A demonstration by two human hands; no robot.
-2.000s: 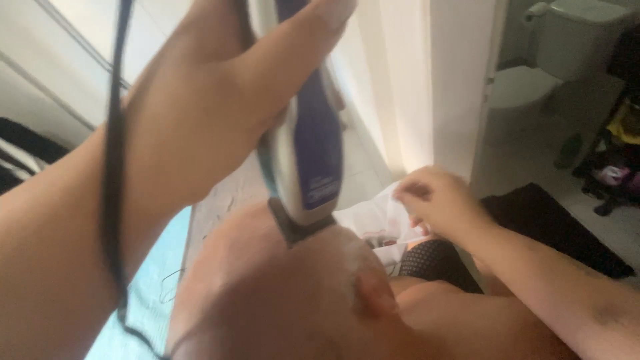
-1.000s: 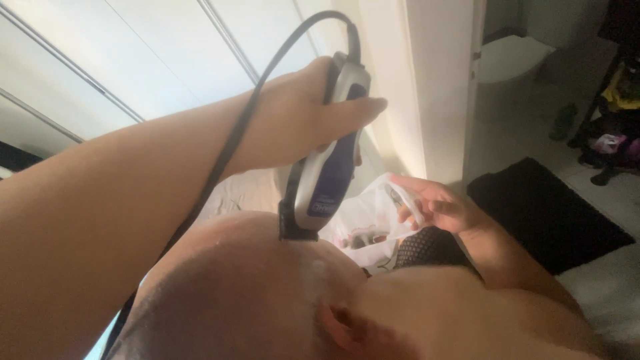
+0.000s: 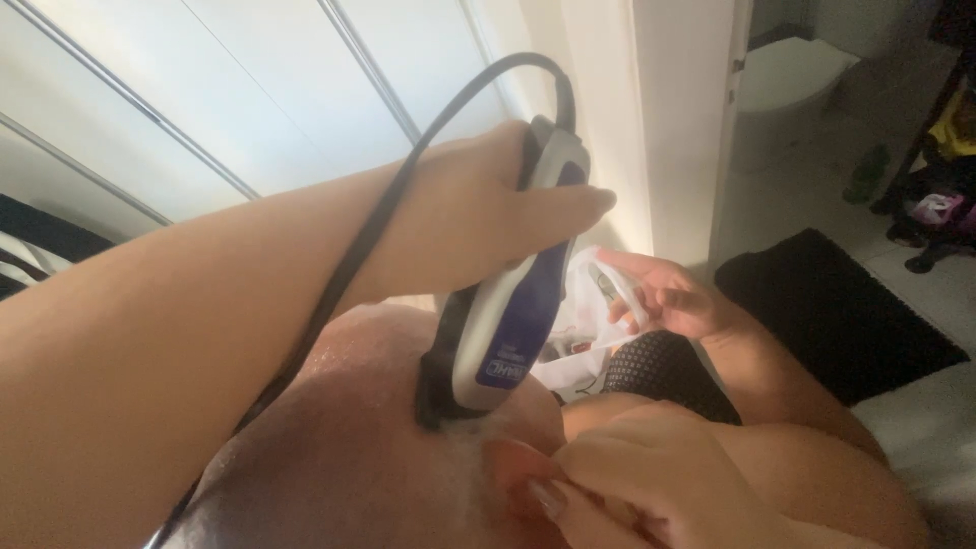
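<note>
My left hand (image 3: 473,206) is wrapped around a corded Wahl hair clipper (image 3: 526,305) with a silver and purple body. The clipper's dark head rests on a seated person's closely cropped head (image 3: 343,450), in front of the ear, where short pale hair shows. Its black cord (image 3: 381,198) loops up and back across my left forearm. Reaching in from the lower right, my right hand (image 3: 648,473) pinches the person's ear (image 3: 518,473) between thumb and finger; part of the ear is hidden.
The seated person's own hand (image 3: 679,297) holds open a white plastic bag (image 3: 587,328) over patterned dark shorts (image 3: 663,374). A black mat (image 3: 839,313) lies on the floor. Beyond the door frame (image 3: 679,137) stands a toilet (image 3: 793,76). Assorted items (image 3: 945,206) are at the far right.
My right hand has come into view and taken hold of the ear. The clipper, at the top of the head two seconds ago, is now lower on its side, close to the ear.
</note>
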